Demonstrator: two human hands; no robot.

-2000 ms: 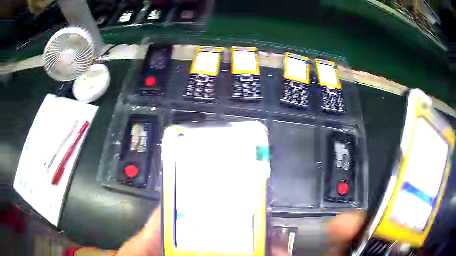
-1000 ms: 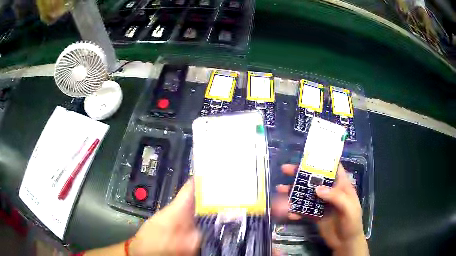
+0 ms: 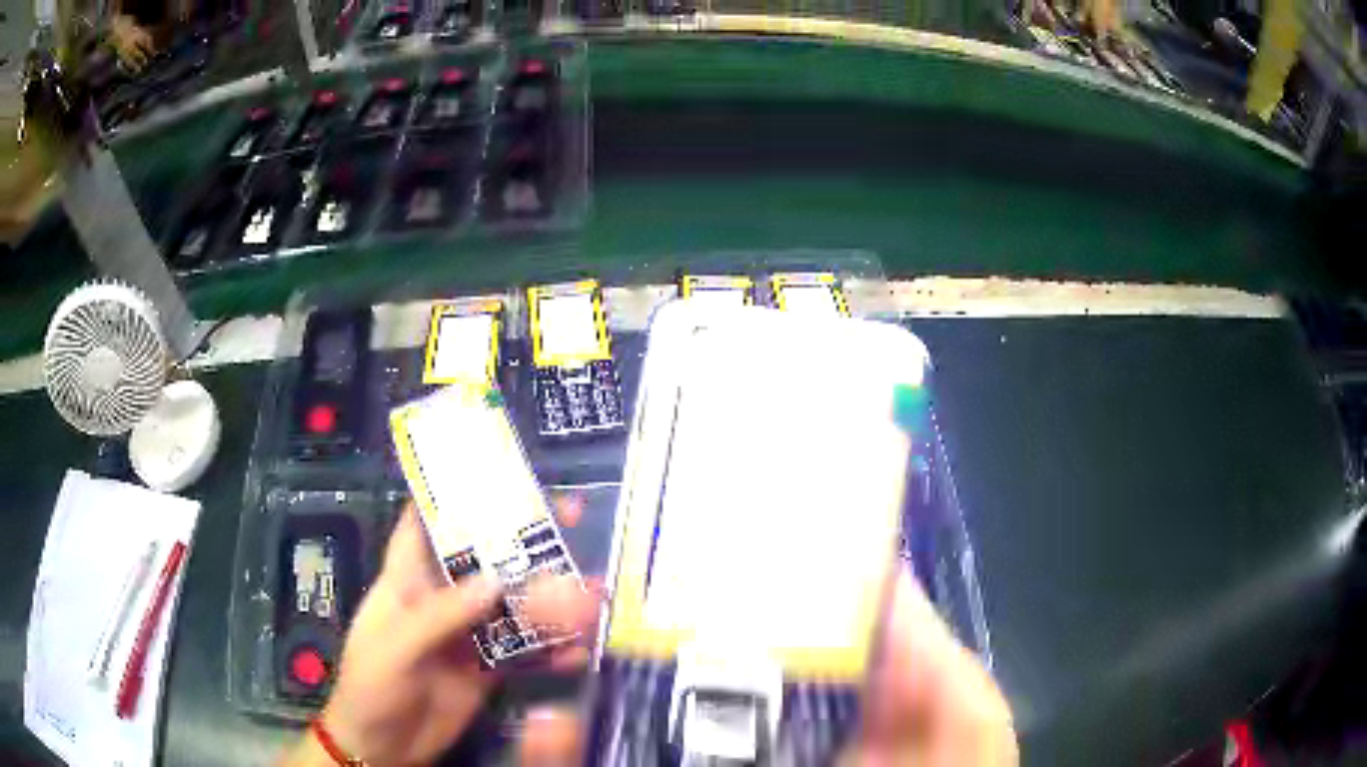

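Note:
My left hand (image 3: 393, 659), with a red band at the wrist, holds a yellow-bordered keypad phone (image 3: 477, 487), its bright white screen up and thumb on the keys. My right hand (image 3: 948, 682) holds another such phone (image 3: 772, 495) close to the camera; its screen is glaring white, with a green tab at the upper right corner. Behind them lies a clear blister tray (image 3: 248, 525). Its far row holds several phones screen up (image 3: 574, 360) and one back up (image 3: 333, 375). Another phone lies back up (image 3: 312, 607) at near left. The held phones hide much of the near row.
A paper sheet (image 3: 68, 599) with a red pen (image 3: 150, 629) and a pale pen (image 3: 120, 614) lies at left, a white fan (image 3: 105, 360) behind it. Another filled tray (image 3: 393, 158) is on the green conveyor (image 3: 930, 195). A person's hand (image 3: 132, 38) shows at the far upper left.
The view has shifted, so the tray sits lower and further left. The right-hand phone is now the large one near the camera; the left-hand phone is farther off, with my left thumb on its keys.

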